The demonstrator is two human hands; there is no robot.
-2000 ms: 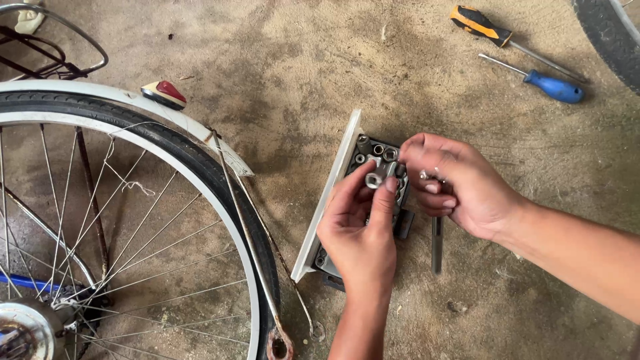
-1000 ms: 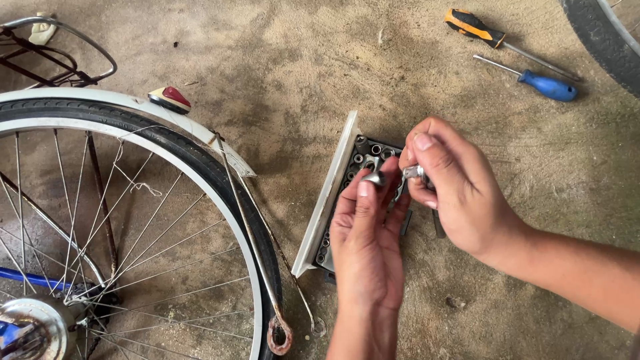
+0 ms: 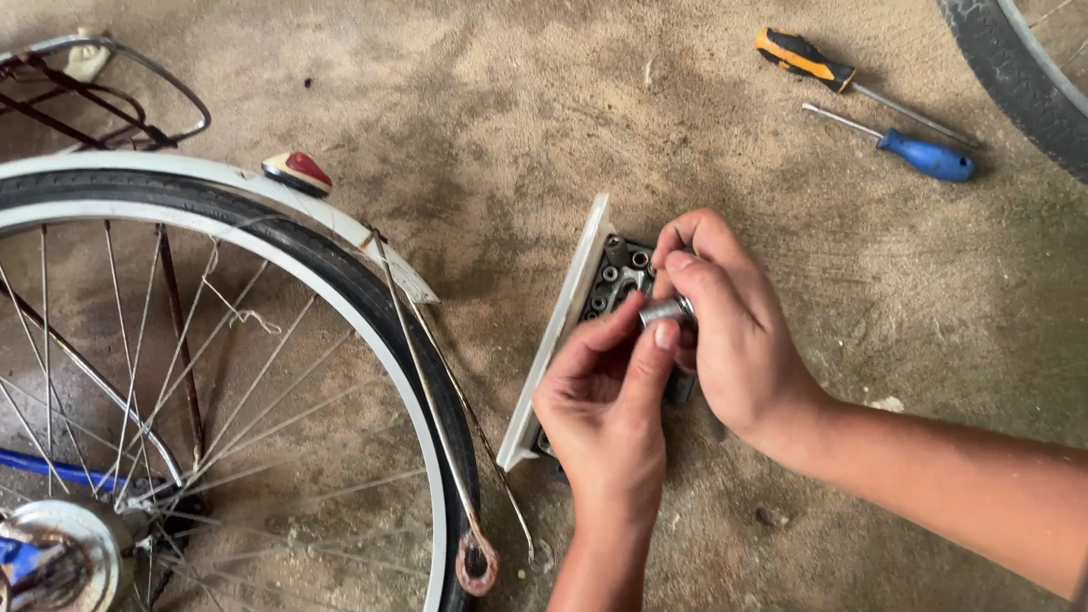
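Note:
Between thumb and index finger, my left hand (image 3: pixel 608 399) pinches a shiny metal socket (image 3: pixel 665 312). My right hand (image 3: pixel 731 331) closes around a metal tool at the socket's right end; the fingers hide most of that tool, so its kind is unclear, and the two pieces meet or nearly meet. Under both hands lies an open socket set case (image 3: pixel 597 302) holding several small sockets, its pale lid (image 3: pixel 557 336) standing up along the left side. The hands cover much of the case.
A bicycle wheel (image 3: pixel 425 357) with a white fender (image 3: pixel 319 208) and red-and-white reflector (image 3: pixel 297 172) lies left. Rusty fender stays (image 3: pixel 433 399) reach toward the case. An orange-black screwdriver (image 3: pixel 803 59) and a blue one (image 3: pixel 925 156) lie upper right, near another tire (image 3: pixel 1011 93). A metal rack (image 3: pixel 102 93) is upper left.
The socket in my left hand has turned and now points toward my right hand. My right hand has come in closer to it, its metal tool now at the socket's end.

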